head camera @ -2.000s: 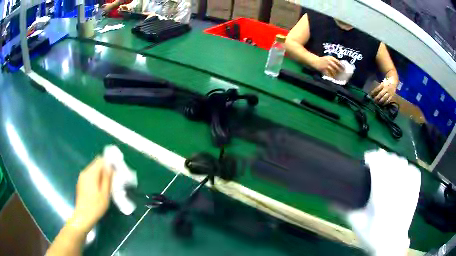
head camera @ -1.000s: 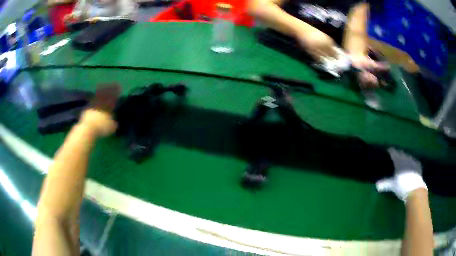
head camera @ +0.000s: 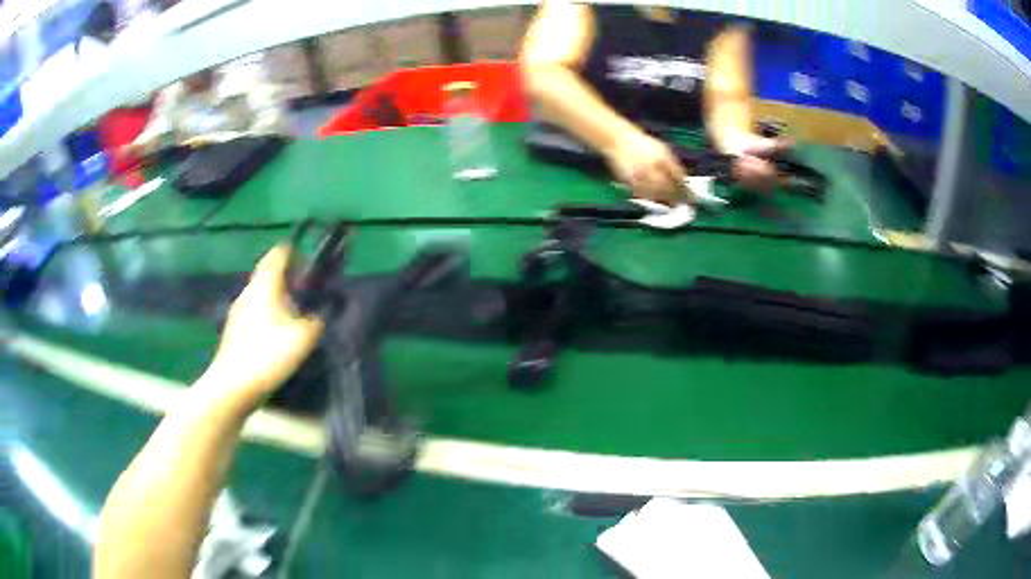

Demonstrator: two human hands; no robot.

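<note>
My left hand (head camera: 266,328), bare, is closed around a bundle of black power cord (head camera: 322,266) at left of centre. Blurred cord loops (head camera: 367,413) hang below it across the pale strip. A white shape (head camera: 690,543), seemingly my gloved right hand, is cut off by the bottom edge; what it holds cannot be told. Black power strips (head camera: 780,322) lie lengthwise on the green belt to the right. More cord and a plug (head camera: 534,362) lie near the middle. A white cloth or glove (head camera: 232,543) shows beside my left forearm.
A clear bottle (head camera: 961,515) tilts at the lower right. A short black bar (head camera: 611,504) lies by the pale edging strip (head camera: 678,475). Across the belt, a person's hands (head camera: 650,170) work with a white cloth and black strips. Another bottle (head camera: 469,136) stands near a red bin (head camera: 401,96).
My left hand has closed on black cord and moved slightly right. My gloved right hand has left the strips at the right. The view has shifted.
</note>
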